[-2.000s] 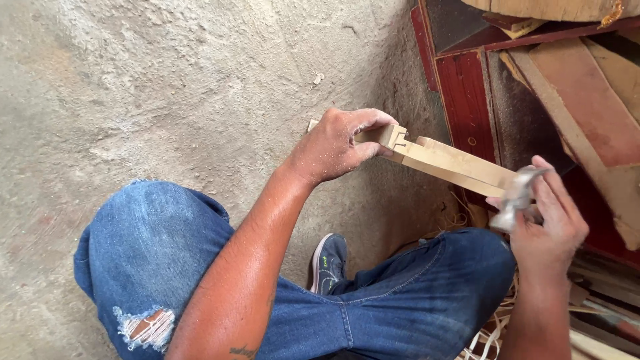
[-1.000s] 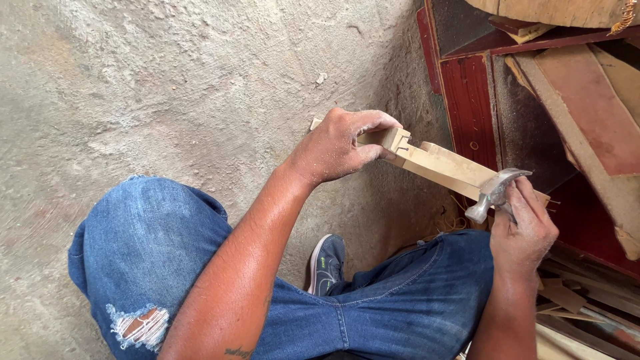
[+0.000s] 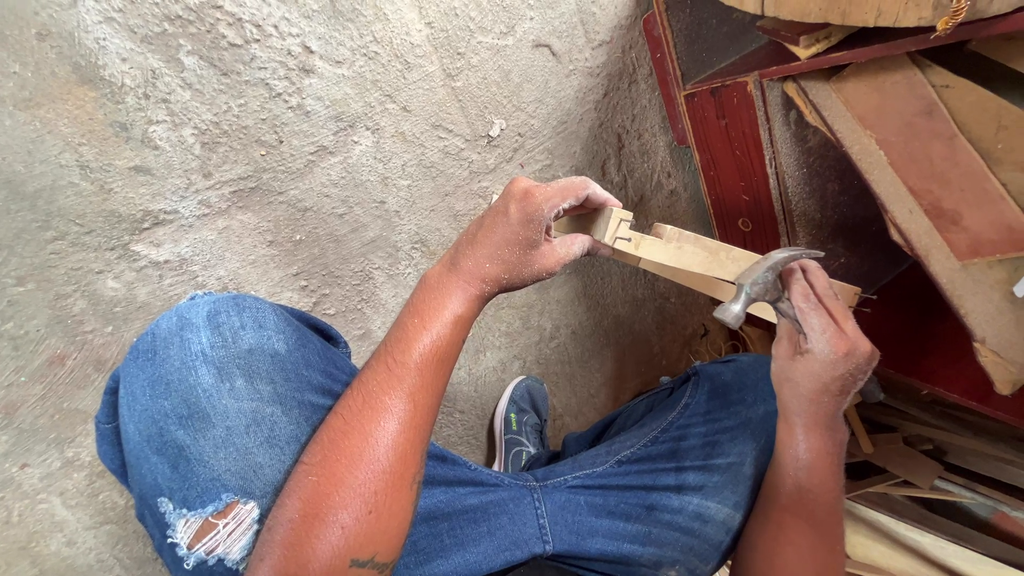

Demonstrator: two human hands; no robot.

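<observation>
Thumb and fingers of my left hand (image 3: 532, 232) pinch the near end of a pale wooden frame (image 3: 696, 254), made of narrow joined pieces. Two nails (image 3: 626, 232) stick out at that corner, right beside my fingertips, and more nail points show at the frame's far right end. My right hand (image 3: 824, 332) grips a claw hammer (image 3: 760, 286) close under its steel head, the claw pointing up and right. The hammer head overlaps the right part of the frame in the view; whether they touch I cannot tell. Most of the hammer's handle is hidden.
A dark red wooden cabinet piece (image 3: 734, 164) and a stack of boards (image 3: 920, 152) stand at the upper right. Wood offcuts (image 3: 904, 464) lie at the lower right. Rough concrete (image 3: 320, 160) spans the left. My jeans-covered legs (image 3: 240, 384) and a blue shoe (image 3: 524, 424) are below.
The hammer, blurred by motion two seconds ago, is sharp now. Nails at the left corner of the frame now show plainly. My left hand keeps its hold there.
</observation>
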